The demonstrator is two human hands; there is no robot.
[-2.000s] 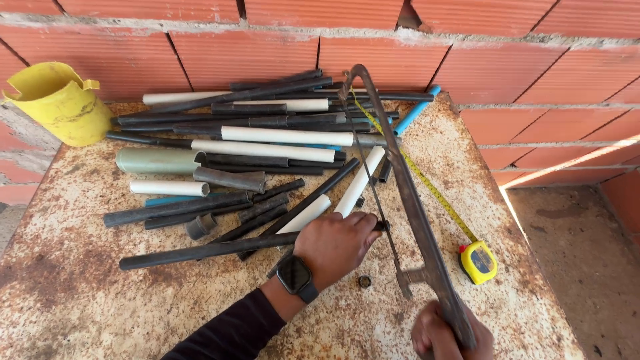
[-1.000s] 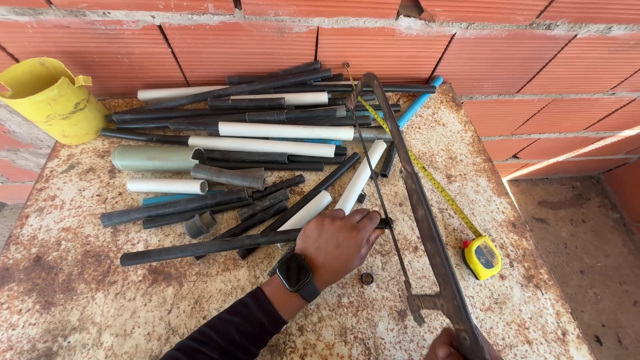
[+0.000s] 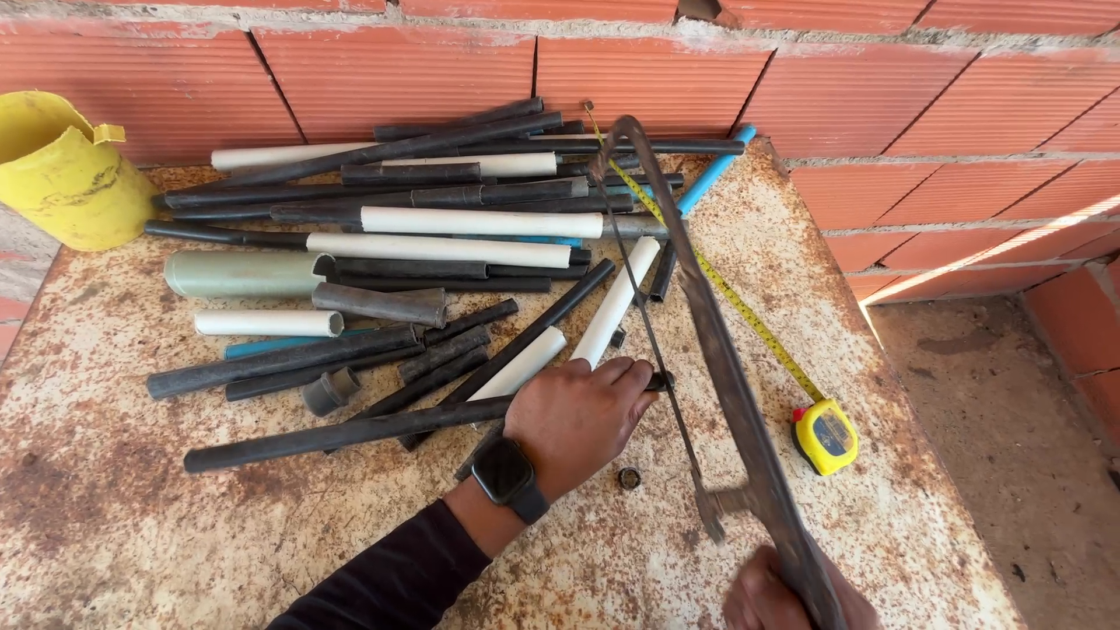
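My left hand [image 3: 577, 420], with a dark watch on its wrist, presses down on a long black plastic pipe [image 3: 350, 437] that lies slanted at the front of the pile. The pipe's short end pokes out past my fingers. Across that end runs the thin blade of a hacksaw [image 3: 726, 350], whose worn metal frame rises toward the wall. At the lower right my right hand [image 3: 787, 591] is closed round the saw's handle end. A small black pipe ring [image 3: 629, 478] lies on the table below my left hand. White pipe pieces [image 3: 617, 302] lie just beyond my left fingers.
More black, white and blue pipes cover the rusty metal table [image 3: 332, 551] toward the brick wall [image 3: 402, 79]. A yellow cut container [image 3: 70, 175] stands at the left. A tape measure [image 3: 824, 436] lies at the right with its tape drawn out. A green tube [image 3: 245, 274] lies left.
Along its length, the hacksaw has shifted a little, and my right hand with it, first toward the lower edge and then back up. My left hand has stayed on the black pipe.
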